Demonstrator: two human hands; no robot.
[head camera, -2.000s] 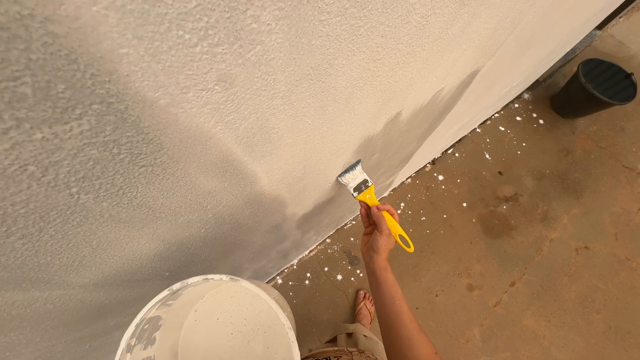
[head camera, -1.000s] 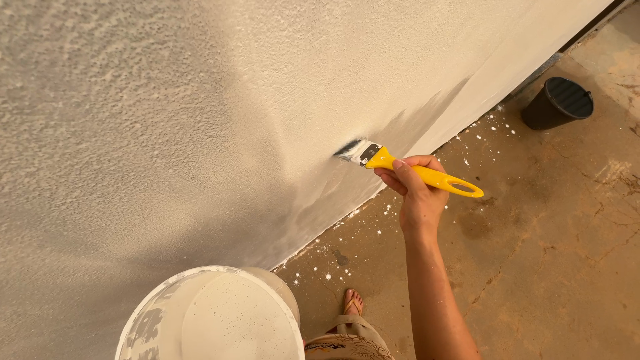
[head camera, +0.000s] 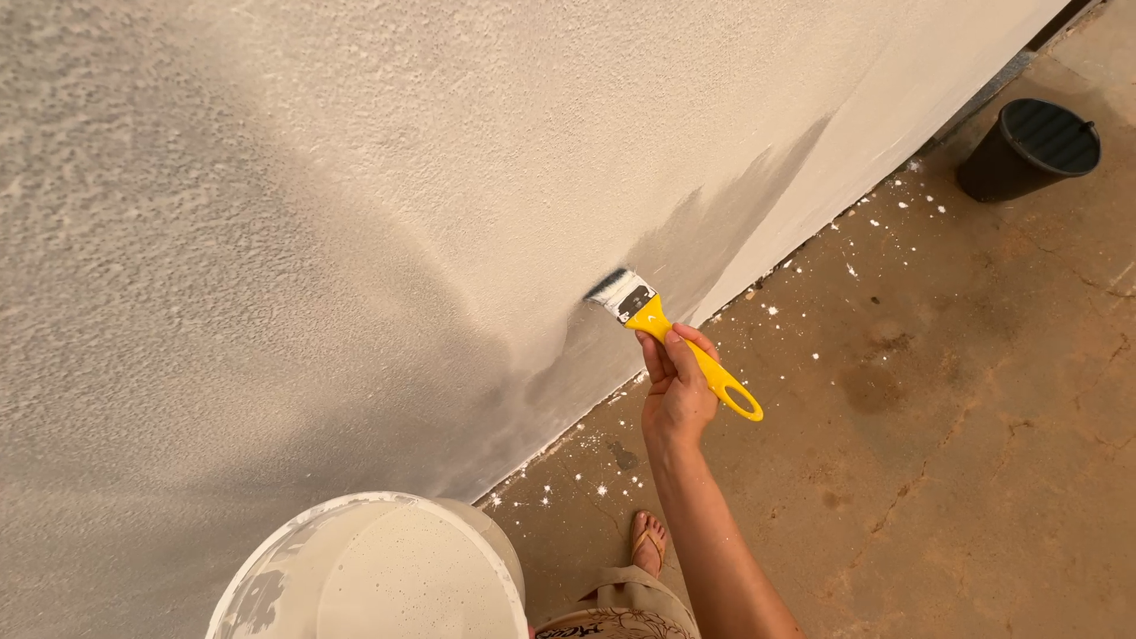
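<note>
My right hand (head camera: 682, 390) grips the yellow handle of a flat paintbrush (head camera: 701, 359). The bristles, coated in pale paint, touch a textured wall (head camera: 426, 160) at the edge of a darker, greyish patch low on it. The handle slants down to the right. At the bottom left, close below my view, is a round white bucket (head camera: 408, 568) of pale, off-white paint, its rim and inner wall smeared. My left hand cannot be made out; the bucket's lower part is cut off by the frame.
A black bucket (head camera: 1007, 164) stands on the stained concrete floor (head camera: 932, 426) at the upper right. White paint spatters follow the wall's base. My sandalled foot (head camera: 649, 543) is on the floor beside the white bucket.
The brush handle, nearer level one second ago, now slants down to the right, as my right hand has turned. The brush remains at the wall in all frames.
</note>
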